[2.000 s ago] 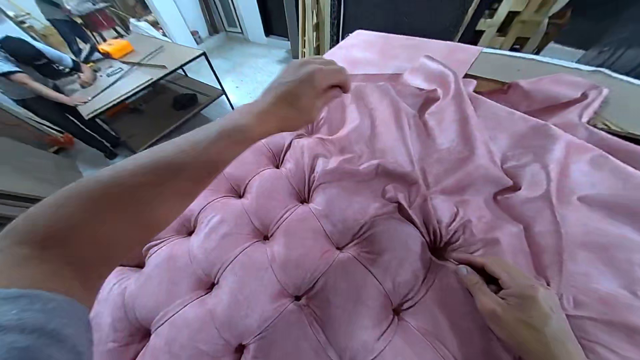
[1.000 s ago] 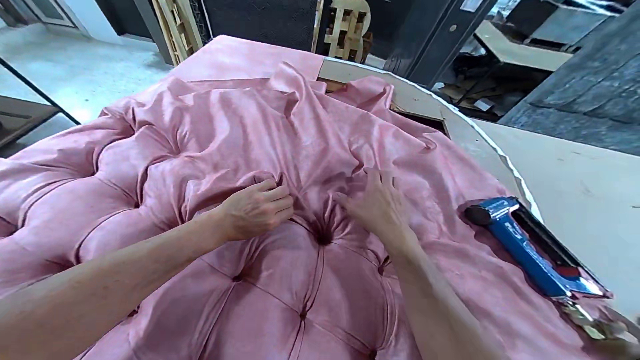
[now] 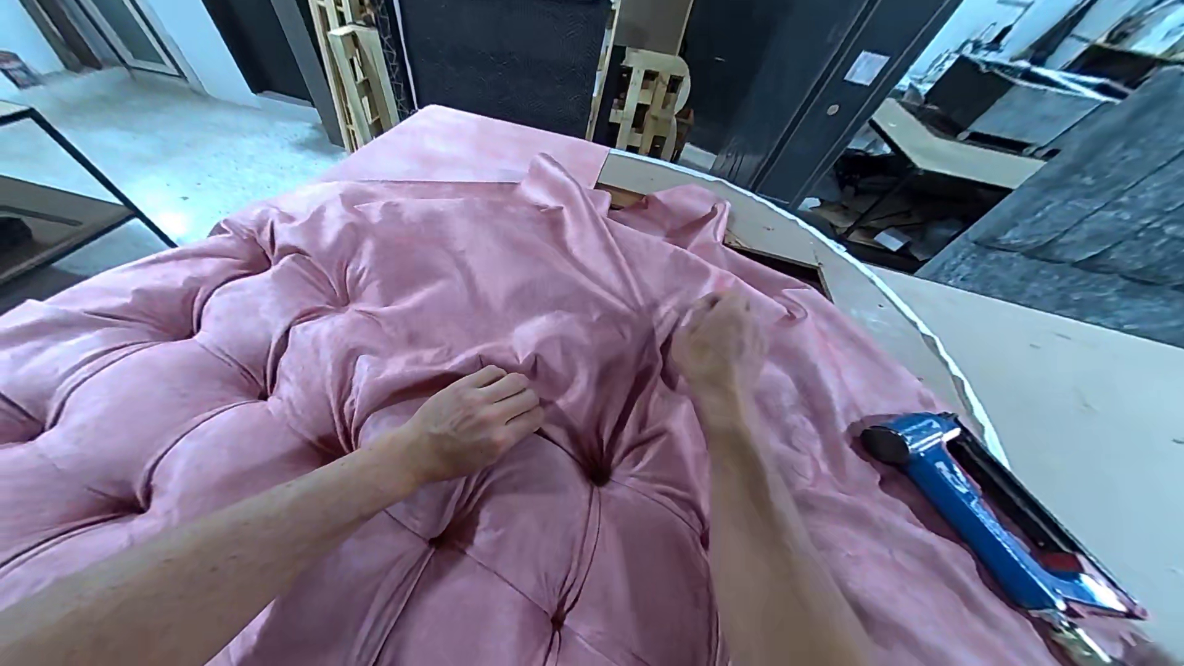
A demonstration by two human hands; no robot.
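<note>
Pink upholstery fabric (image 3: pixel 481 268) lies over a deep-buttoned tufted panel, smooth diamonds nearest me and loose folds farther off. My left hand (image 3: pixel 481 416) is closed on a fold of it, left of a deep tuft hole (image 3: pixel 599 470). Beyond that hole and to its right, my right hand (image 3: pixel 717 338) grips another raised fold; it is slightly blurred. Between the hands the fabric is gathered into creases that run down to the hole. On the fabric at the right lies a blue pneumatic staple gun (image 3: pixel 980 518), touched by neither hand.
A pale board (image 3: pixel 1045 370) edged with a white strip (image 3: pixel 906 314) extends at the right, with a cutout showing beside the fabric. Wooden frame pieces (image 3: pixel 650 102) stand behind the panel. A metal-framed table (image 3: pixel 74 213) is at the left, a grey quilted piece (image 3: pixel 1082 213) at the far right.
My right hand has moved farther away from me and pulls its fold up from the hole. Two seconds ago my left hand was at the panel's far edge. The view has swung right.
</note>
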